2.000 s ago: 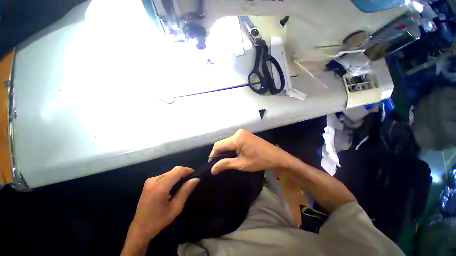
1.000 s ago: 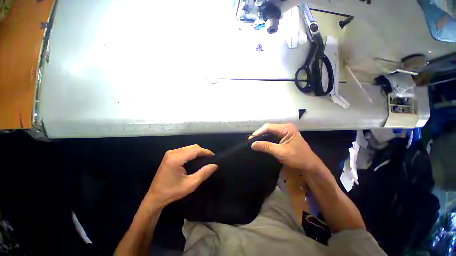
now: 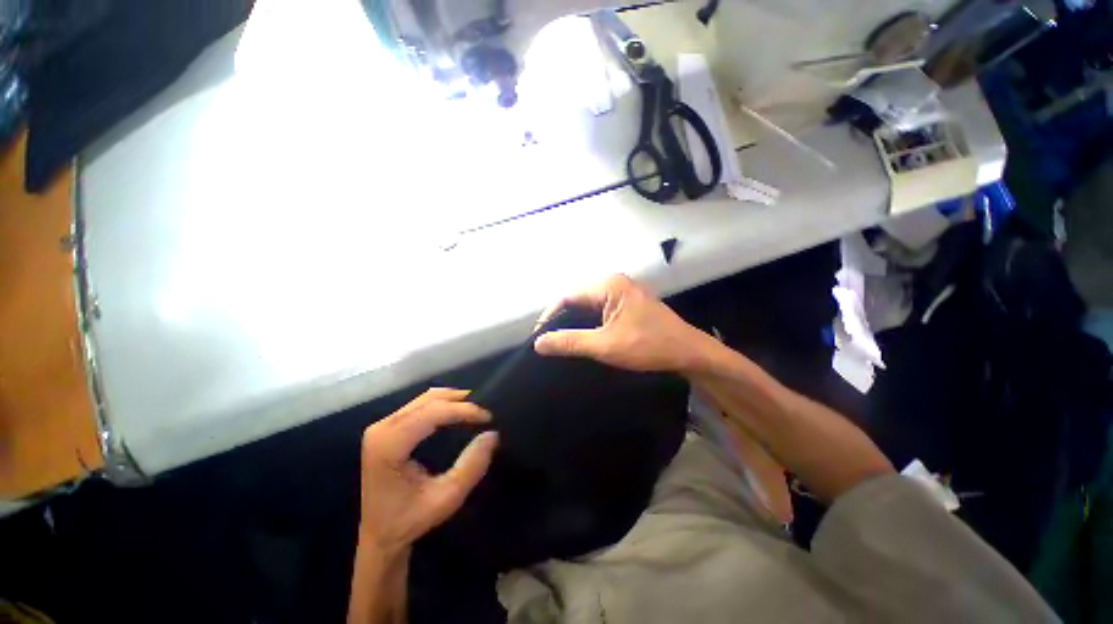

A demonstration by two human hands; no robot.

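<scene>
A black fabric garment piece (image 3: 574,427) hangs over the lap below the table's front edge. My left hand (image 3: 421,469) holds its upper edge at the left between thumb and fingers. My right hand (image 3: 623,329) pinches the same edge higher up and to the right. A stretch of folded edge (image 3: 503,373) runs taut between the hands. The cloth is so dark that its folds and any stitching are hard to see.
White machine table (image 3: 305,378) with black-handled shears (image 3: 665,140), a black scrap (image 3: 669,250) and a white paper strip (image 3: 708,110). Glare surrounds the presser foot (image 3: 494,73). An accessory tray (image 3: 924,152) is at the right, dark cloth (image 3: 122,73) at the far left.
The camera view has shifted and tilted since a second ago. Both hands still hold the cloth edge, now stretched more steeply up to the right. Dark cloth shows at the upper left.
</scene>
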